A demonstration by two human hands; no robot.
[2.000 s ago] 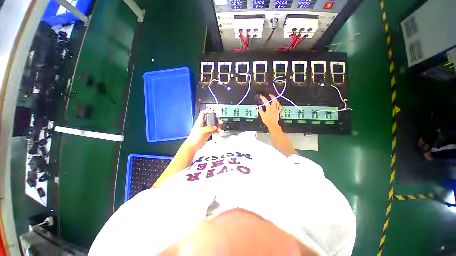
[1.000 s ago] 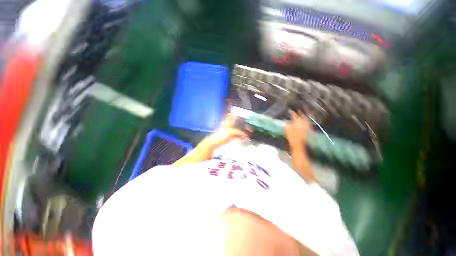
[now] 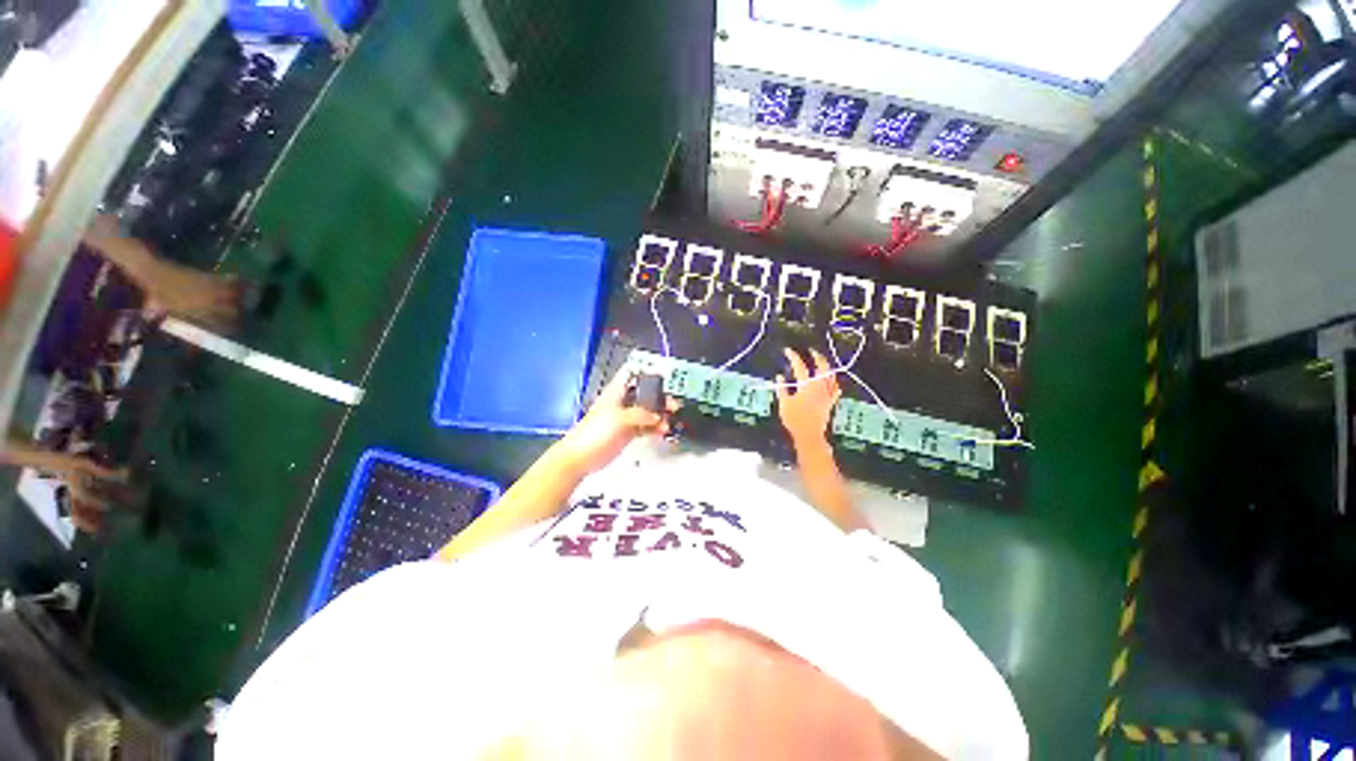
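Note:
A black test fixture panel lies in front of me. A row of white-framed sockets runs along its far side and a pale green strip along its near side. Thin white cords loop between them. My left hand holds a small black power adapter at the left end of the green strip. My right hand rests over the middle of the strip, fingers apart, with nothing visible in it.
An empty blue tray lies left of the fixture; a blue tray of black units lies nearer. The grey tester cabinet stands behind. Another person's hands are at far left. Striped floor tape runs at right.
The view has turned, so fixture and cabinet appear tilted and lower. Another person's hands have come in at the far left. My left hand still holds the adapter; my right stays over the strip.

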